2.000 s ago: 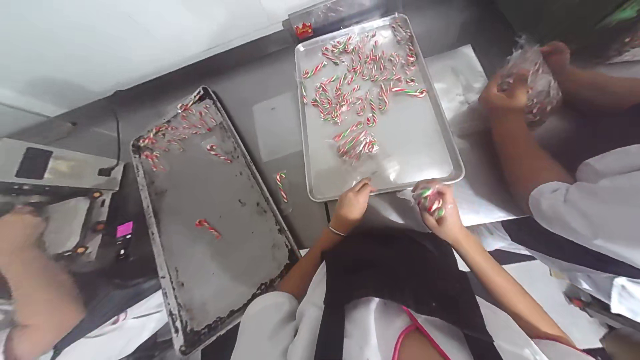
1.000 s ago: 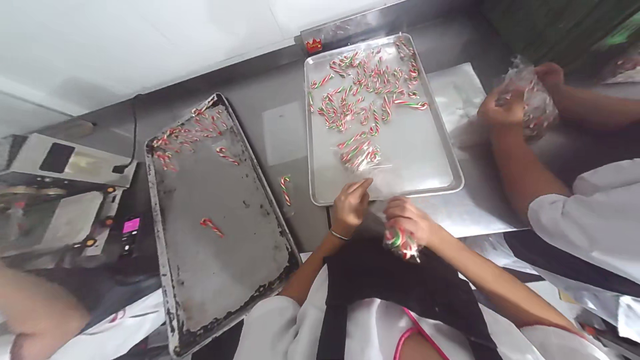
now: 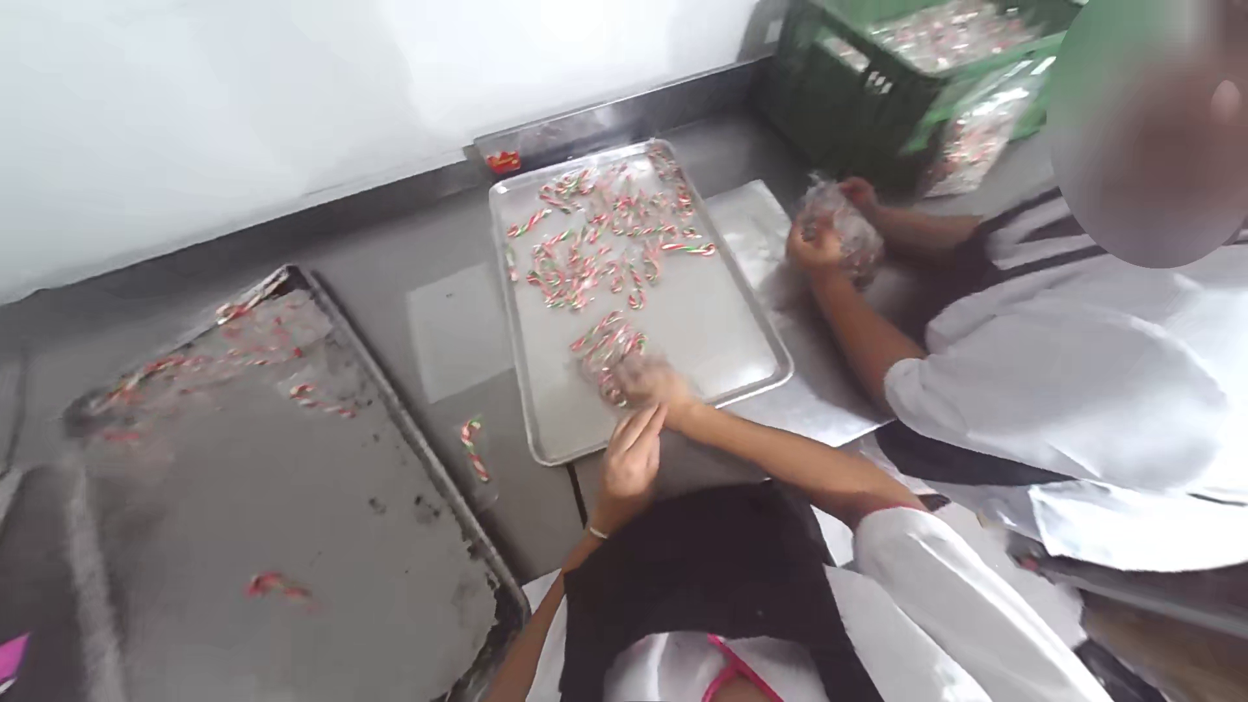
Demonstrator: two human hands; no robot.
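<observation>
My right hand [image 3: 658,383], blurred, reaches over the near edge of the shiny metal tray [image 3: 697,327] and touches a clear plastic bag of red, white and green candy canes [image 3: 609,353]. Whether its fingers grip the bag cannot be told. My left hand [image 3: 634,458] is beside my right wrist, just in front of the tray, with its fingers extended close together; nothing plain shows between them. Many loose candy canes [image 3: 575,273] lie across the far part of the tray. A single wrapped candy cane [image 3: 474,448] rests on the steel table left of the tray.
A dark, worn tray [image 3: 409,444] with candy canes along its far end stands at the left. A co-worker's hands [image 3: 824,244] hold a clear bag at the right. Behind them is a green crate [image 3: 838,102] with packed candy. A flat clear sheet [image 3: 458,331] lies between the trays.
My right hand, which held a bundle of candy canes in front of the tray, has moved to the bag on the tray. The view has shifted to show the green crate.
</observation>
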